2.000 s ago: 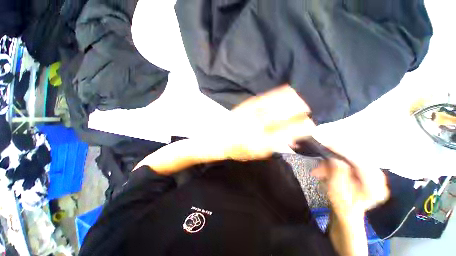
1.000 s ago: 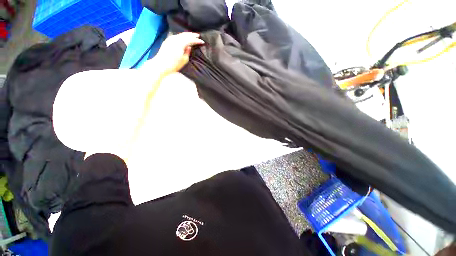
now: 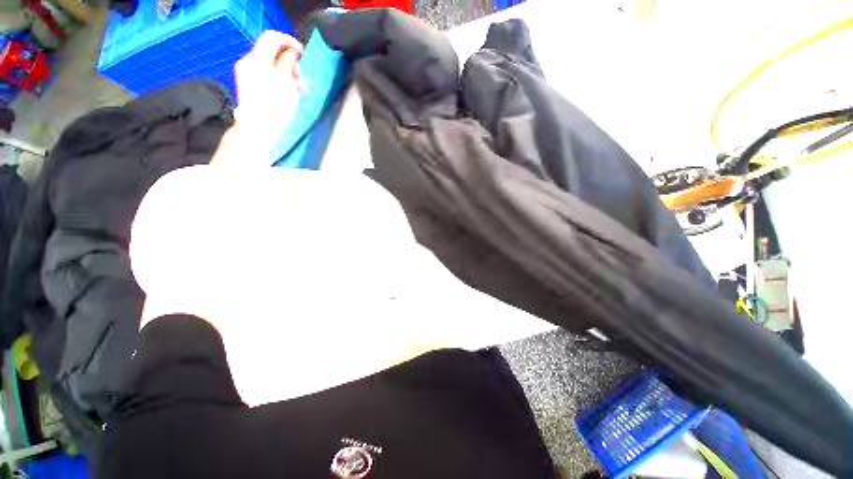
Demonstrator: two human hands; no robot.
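A long dark grey garment (image 3: pixel 561 234) lies across the white padded arm and the table, from the upper middle down to the lower right edge. My left hand (image 3: pixel 271 79) is at the upper left, overexposed, with its fingers at the edge of a blue sheet-like piece (image 3: pixel 318 103); whether it grips this piece is unclear. The rounded end of the white padded arm (image 3: pixel 262 243) is in front of me. My right hand is not in view. The steam iron (image 3: pixel 697 196) rests on the right behind the garment.
A puffy black garment pile (image 3: pixel 84 243) lies at the left. A blue crate (image 3: pixel 182 42) stands at the upper left. A blue basket (image 3: pixel 641 421) is below the table at the lower right. A yellow hose (image 3: pixel 725 94) curves behind the iron.
My left hand has left the garment's upper end and moved up and left to the blue piece. The garment still stretches to the lower right. My right hand has gone out of view.
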